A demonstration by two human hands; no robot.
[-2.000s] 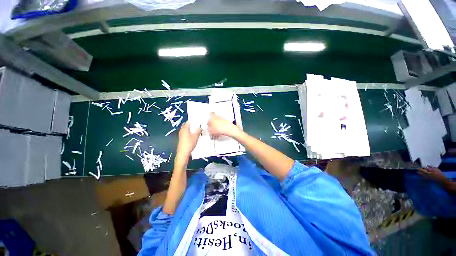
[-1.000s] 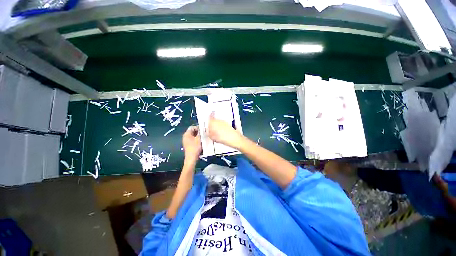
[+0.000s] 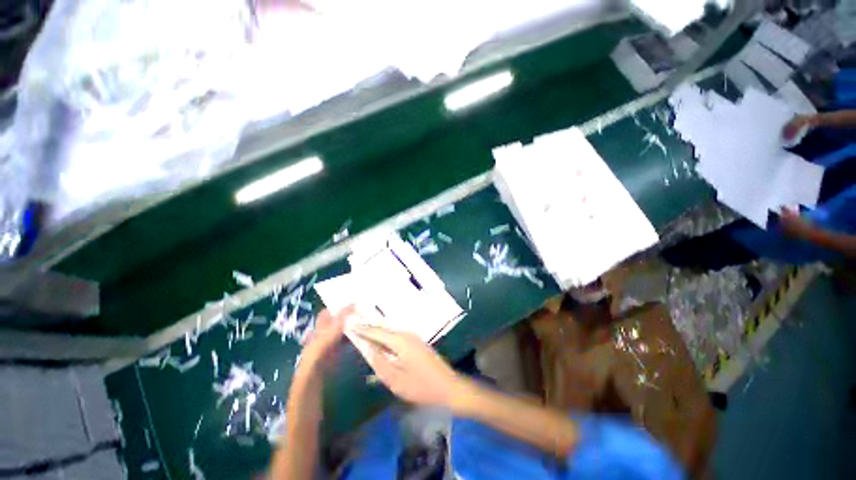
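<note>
A part-folded white box (image 3: 399, 291) lies on the green bench, tilted in the view, with flaps standing and a dark slot near its right side. My left hand (image 3: 328, 335) is at the box's near left edge, its fingers on the left flap. My right hand (image 3: 399, 361) lies on the near left side of the box, close to my left hand, with its fingers on the card. The image is blurred, and whether anything small is between the fingers cannot be told.
A stack of blanks (image 3: 577, 211) stands right of the box. Liner strips (image 3: 239, 389) are scattered on the green bench (image 3: 366, 398). A shelf with crumpled clear plastic (image 3: 150, 122) is above. Another person's hands hold a white blank (image 3: 741, 150) at right. Grey-white boxes (image 3: 52, 412) are at far left.
The view has turned and tilted, so the bench runs diagonally. My hands have come close together at the box's near left edge. The other person's blank now shows spread flat.
</note>
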